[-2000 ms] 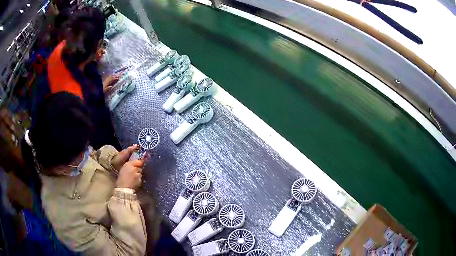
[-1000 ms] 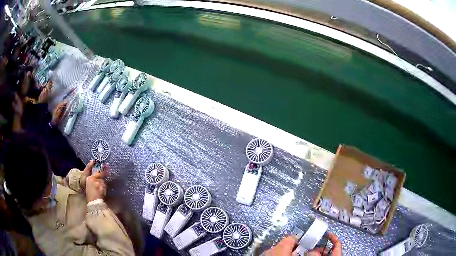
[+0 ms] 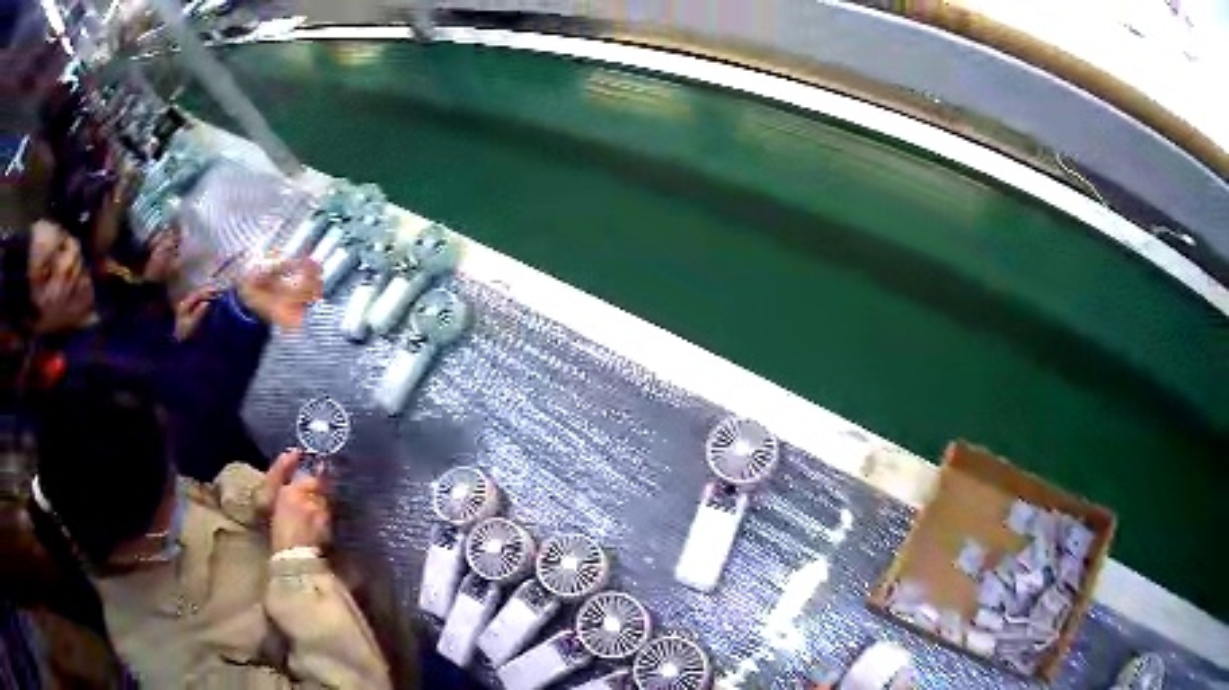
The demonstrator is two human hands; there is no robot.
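A white blurred part (image 3: 879, 669) shows at the bottom edge, cut off by it; its shape is unclear. A small skin-coloured patch at its left, likely my left hand (image 3: 822, 678), is almost wholly cut off, so its grip cannot be told. My right hand is not in view. One white handheld fan (image 3: 725, 506) lies alone on the bubble wrap, grille away from me, with a dark area at its neck. An open brown box (image 3: 930, 539) at the right holds many small pale squarish parts (image 3: 1031, 573).
Several white fans (image 3: 573, 566) lie in a row at lower left. Green fans (image 3: 421, 337) lie farther left by the bench edge. A person in beige (image 3: 223, 593) holds a white fan; another person's hand (image 3: 283, 290) reaches toward green fans. The green belt (image 3: 701, 229) runs beyond.
The view has shifted, leaving my hands and the white part mostly below the frame. The neighbour in dark clothing has reached an arm out toward the green fans.
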